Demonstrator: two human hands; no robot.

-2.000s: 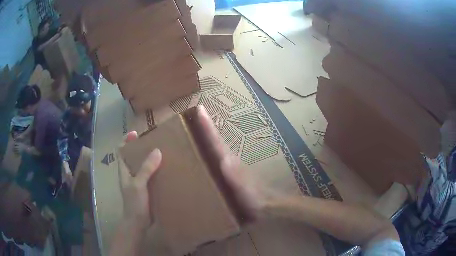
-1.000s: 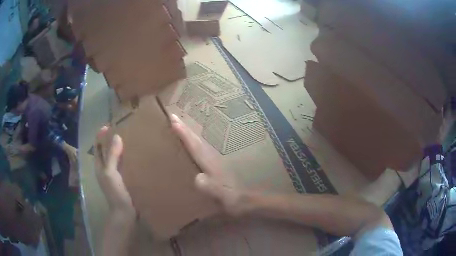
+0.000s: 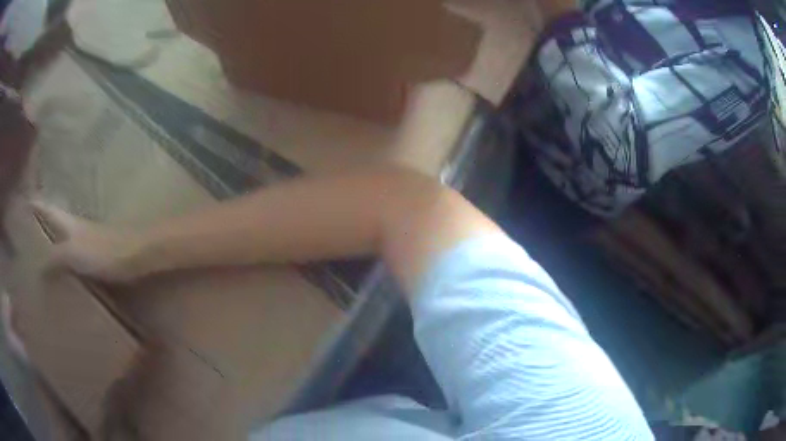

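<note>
A brown mailer box (image 3: 73, 344), folded closed or nearly so, lies at the lower left, blurred and cut off by the picture's edge. My right hand (image 3: 90, 248) is on its upper right edge, fingers over the edge; the fingertips are blurred. A pale sliver at the far left edge looks like part of my left hand (image 3: 12, 326); its grip cannot be made out. The printed carton sheet (image 3: 233, 332) lies under the box and my right forearm.
The pile of blanks (image 3: 336, 52) stands beyond my forearm at the top. The table edge (image 3: 345, 344) runs diagonally beside my light blue sleeve. A person in patterned black-and-white clothing (image 3: 664, 95) is at the upper right. Blurred brown boards (image 3: 681, 276) are below that person.
The view has swung right, so the box and my hands now sit at the far left. The stack of open boxes has left the picture. The person in patterned clothing shows much larger.
</note>
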